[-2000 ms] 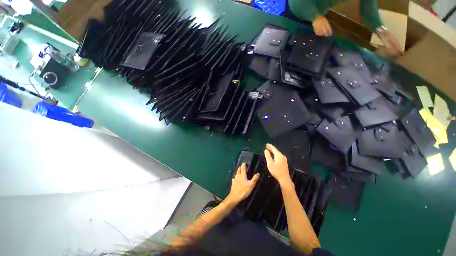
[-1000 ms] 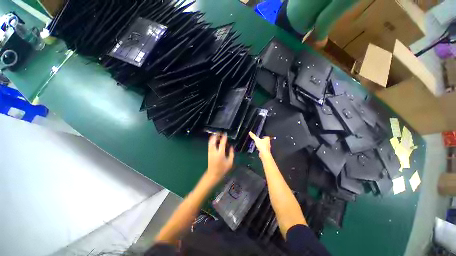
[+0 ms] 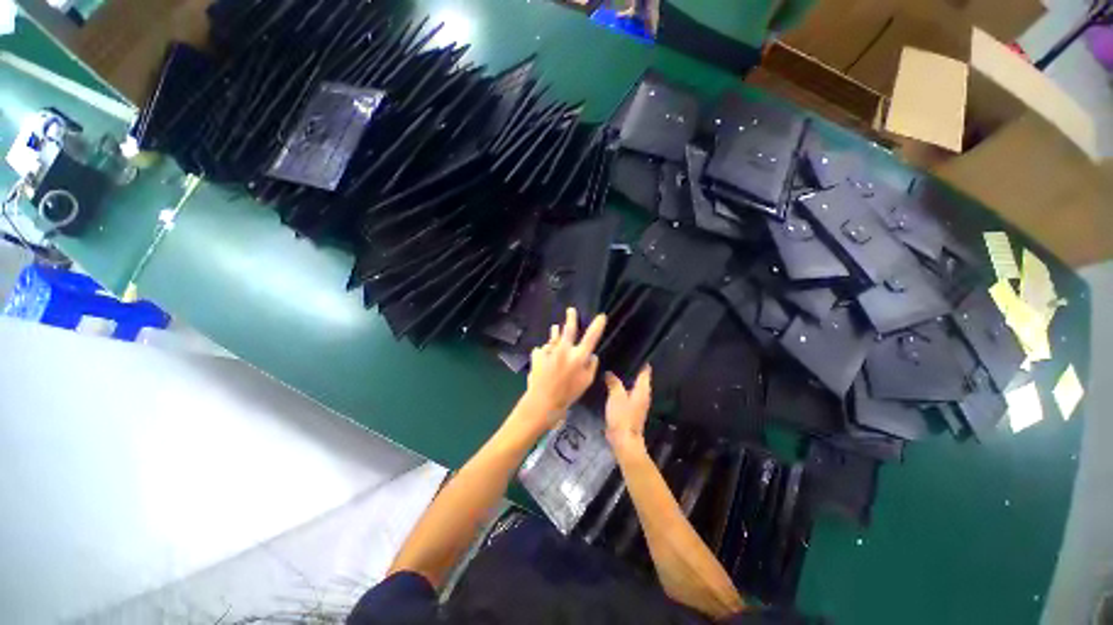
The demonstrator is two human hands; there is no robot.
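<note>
Many black back covers lie on the green bench. A fanned row of covers (image 3: 427,183) runs from the upper left toward the middle. A loose heap of covers (image 3: 854,256) lies to the right. My left hand (image 3: 564,364) is at the lower end of the row, fingers spread over the covers there. My right hand (image 3: 627,409) is just right of it, thumb and fingers apart, beside dark covers; whether it touches them I cannot tell. A shiny cover (image 3: 571,470) lies below my hands, next to more upright covers (image 3: 732,488) near my body.
Cardboard boxes (image 3: 928,98) stand beyond the bench at the upper right. Yellow paper pieces (image 3: 1023,305) lie at the right. A black device (image 3: 73,195) and a blue crate (image 3: 79,299) are at the left. A white surface (image 3: 183,464) is at the lower left.
Since one second ago my left hand has moved up and right over the row's end, and my right hand slightly down. The other person's arm at the box has left the view.
</note>
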